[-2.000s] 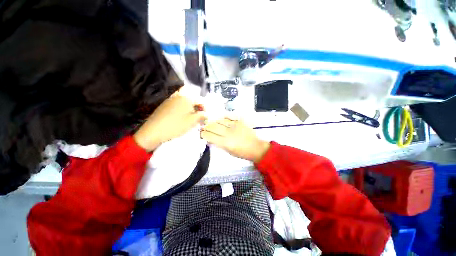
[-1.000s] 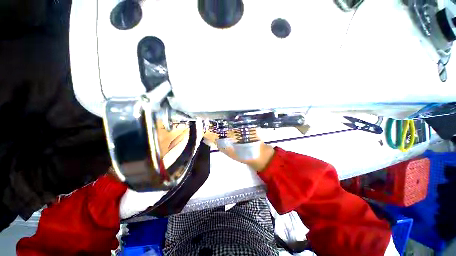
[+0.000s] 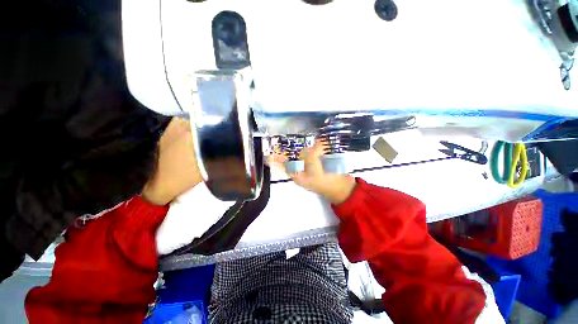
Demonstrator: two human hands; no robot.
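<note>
The dark garment [image 3: 70,126] fills the left side. A white garment piece [image 3: 190,218] with a dark strip [image 3: 244,221] hangs over the table's front edge. The white sewing machine head [image 3: 380,63] fills the top, and its shiny metal part [image 3: 225,136] covers much of my left hand. My left hand [image 3: 174,164] lies at the dark garment's edge, its fingertips hidden behind that metal. My right hand [image 3: 320,177] is beside the needle area [image 3: 291,147], its fingers partly behind machine parts; whether it holds cloth cannot be told.
A small tan card [image 3: 385,149], black thread snips [image 3: 464,152] and green and yellow scissor loops [image 3: 518,163] lie on the table to the right. A red crate [image 3: 523,228] stands below the table's right end. Blue plastic [image 3: 180,304] shows below at the left.
The view has shifted from above the table to close over the machine head, which covers the needle area. Since a second ago, the head appears further right and higher, and my right hand's fingers have spread.
</note>
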